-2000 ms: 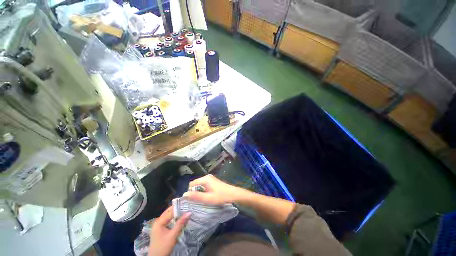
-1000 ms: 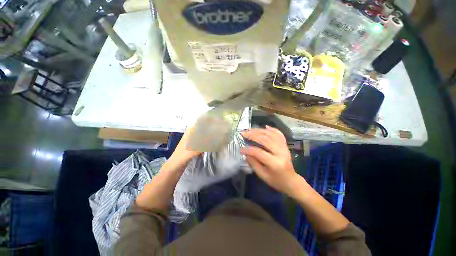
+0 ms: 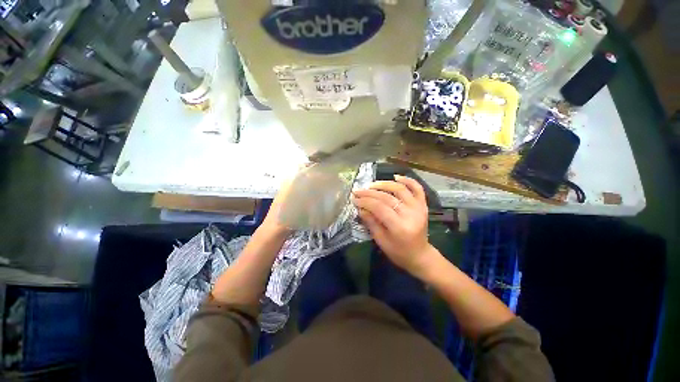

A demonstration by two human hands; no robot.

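Observation:
The striped garment (image 3: 313, 242) runs from under the machine head down over my lap, and a crumpled part of it lies to the left over a dark bin. The beige sewing machine (image 3: 328, 74) with a brother badge stands straight ahead. My left hand (image 3: 282, 216) is at the cloth, its fingers mostly hidden behind the rounded machine front, so its grip does not show. My right hand (image 3: 399, 220) rests on the striped cloth at the right of the machine front, fingertips together at the cloth's edge.
A yellow parts tray (image 3: 485, 112) sits on a wooden board (image 3: 462, 173) at the right. A black phone (image 3: 548, 157) with a strap, a dark thread cone (image 3: 589, 78) and a clear plastic bag (image 3: 503, 48) are beside it. A dark bin (image 3: 589, 298) stands at lower right.
Since two seconds ago the view has swung left to face the machine, and the cloth has gone from my lap to the machine. In the last second my right hand has shifted slightly; the lap cloth hangs differently.

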